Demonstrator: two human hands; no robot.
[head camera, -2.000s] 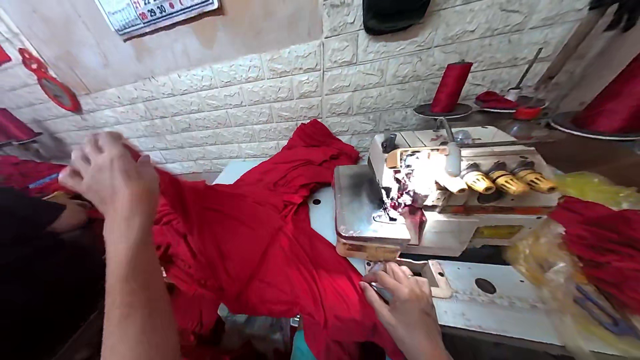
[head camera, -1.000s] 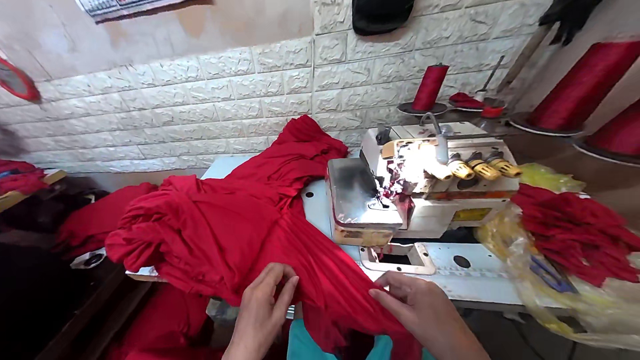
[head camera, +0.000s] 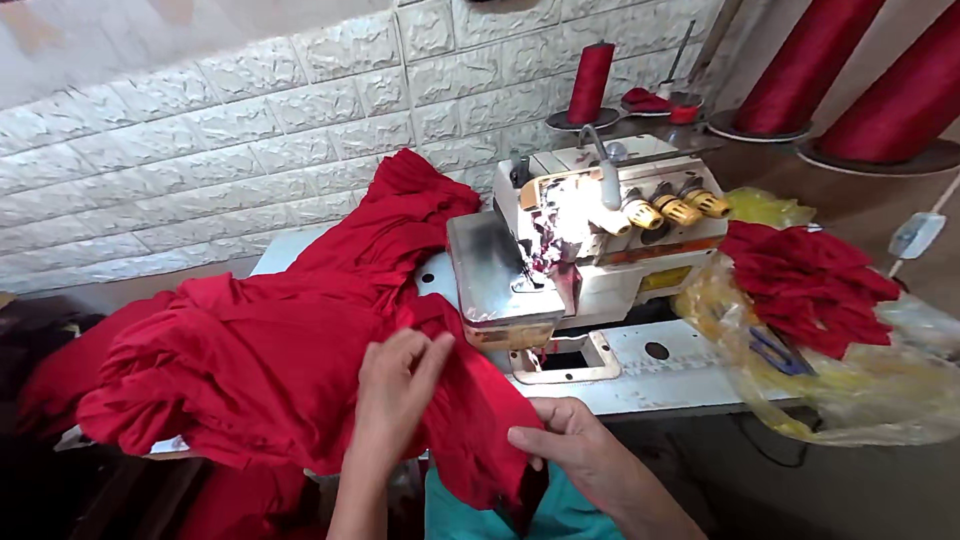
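A large heap of red knit fabric (head camera: 247, 345) lies over the left part of the sewing table, left of a lit overlock sewing machine (head camera: 622, 217). My left hand (head camera: 401, 382) rests on or just over the fabric, thumb and fingers apart; whether it pinches any cloth cannot be told. With thumb and fingers, my right hand (head camera: 566, 442) holds the edge of a red fabric panel near the table's front. That panel runs up beside the machine's metal cloth plate (head camera: 491, 262). Both hands are in front of the machine, to the left of its right end.
Red thread cones (head camera: 591, 82) stand behind the machine and at the back right. A yellowish plastic bag (head camera: 847, 397) with red cloth pieces (head camera: 810, 281) and blue-handled snips (head camera: 780, 352) lies right. A rectangular opening (head camera: 566, 360) shows in the white tabletop (head camera: 675, 367). A tiled wall (head camera: 225, 135) stands behind.
My left hand, raised at far left two seconds ago, has come down to the fabric and moved up along it since one second ago. The panel's edge is now folded up in my right hand.
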